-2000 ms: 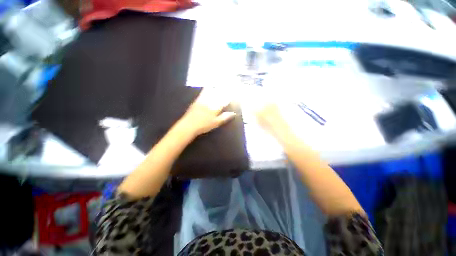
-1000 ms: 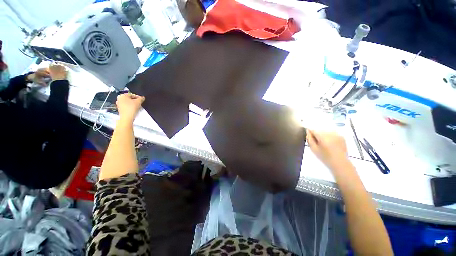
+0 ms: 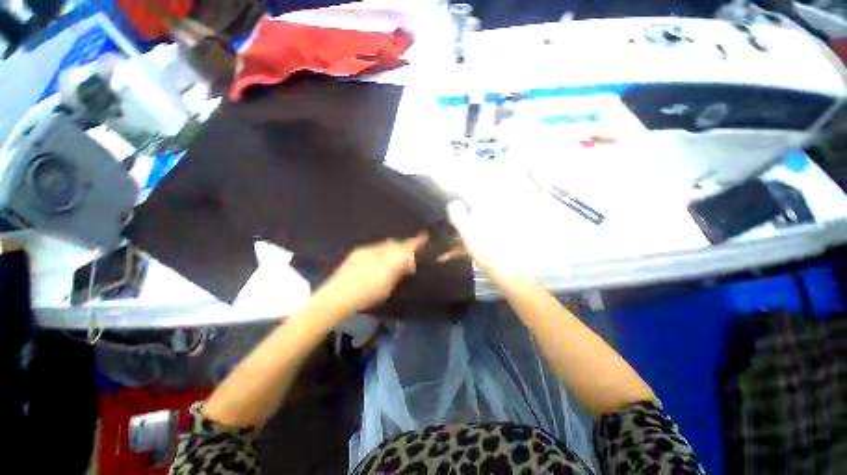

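Note:
The dark garment panel [image 3: 306, 176] lies left of the needle area and reaches over the table's front edge. My left hand [image 3: 383, 263] is on its lower right part, with the fingertips together on the cloth. My right hand [image 3: 461, 237] is at the panel's right edge, close to my left fingertips, and appears to pinch the cloth there. Blur and glare hide the exact finger contact. The presser foot and needle area [image 3: 474, 147] of the white sewing machine [image 3: 576, 56] is beyond my hands, washed out by the lamp.
Thread snips [image 3: 578, 204] lie on the machine bed. A black rectangle [image 3: 736, 211] is at the table's right. Red cloth [image 3: 320, 51] is heaped behind the panel. A phone-like object [image 3: 107, 275] and grey machine motor [image 3: 60, 181] are left. Translucent plastic [image 3: 423, 371] hangs at my lap.
My left hand has come from the panel's far left corner to its lower right part, beside my right hand. The view has turned, and the other worker's hands have left it.

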